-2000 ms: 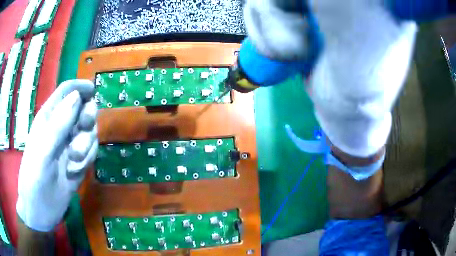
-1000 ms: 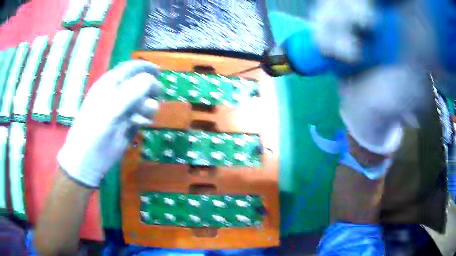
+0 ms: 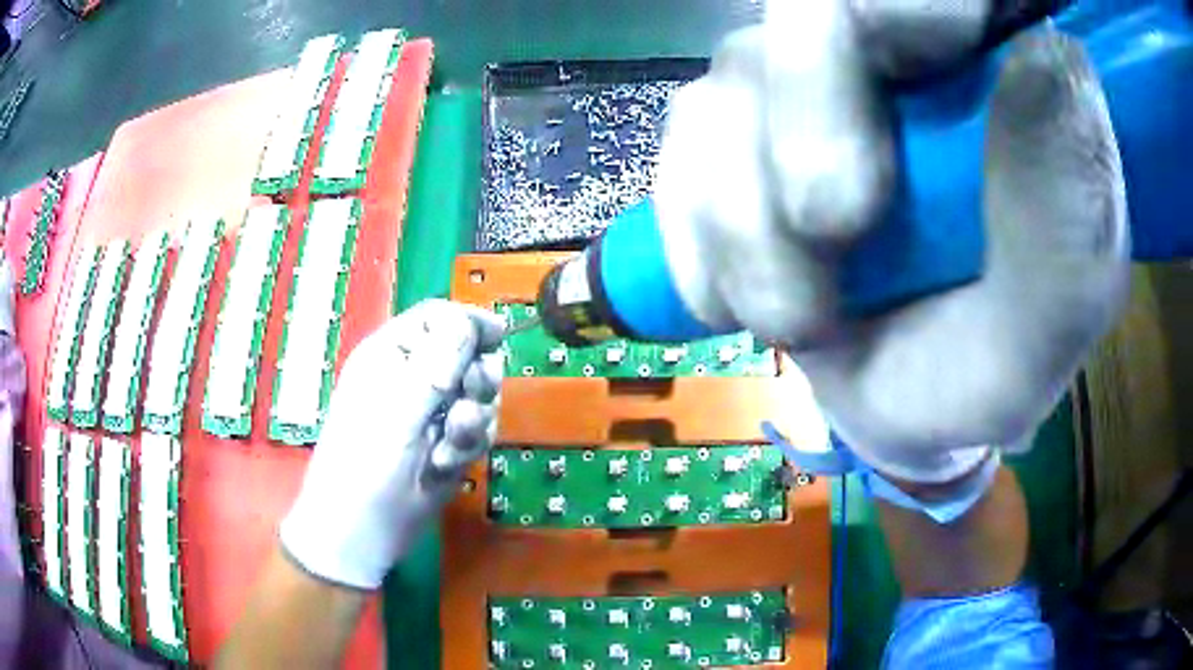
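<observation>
My right hand [image 3: 903, 249], in a white glove with a light blue wrist strap, grips the blue electric screwdriver [image 3: 641, 275]. The screwdriver's thin bit points left and its tip is close to my left fingertips. My left hand [image 3: 406, 439], gloved, has its thumb and fingers together at the upper left corner of the orange fixture [image 3: 563, 408]; whether a screw is between them cannot be told. Three green circuit boards lie in the fixture's pockets: the top one [image 3: 654, 356] is partly hidden by the screwdriver and right hand, the middle [image 3: 641, 486] and bottom [image 3: 641, 634] show.
A black screw tray [image 3: 576, 81] with heaped silver screws lies beyond the fixture. At left, several white strips with green edges [image 3: 314, 314] lie in rows on a red sheet [image 3: 196, 131]. A brown carton [image 3: 1132, 393] stands at right. Blue sleeve at lower right.
The view has shifted left and shows more of the red sheet and tray. The screwdriver's bit has come from the top board's right side to my left fingertips.
</observation>
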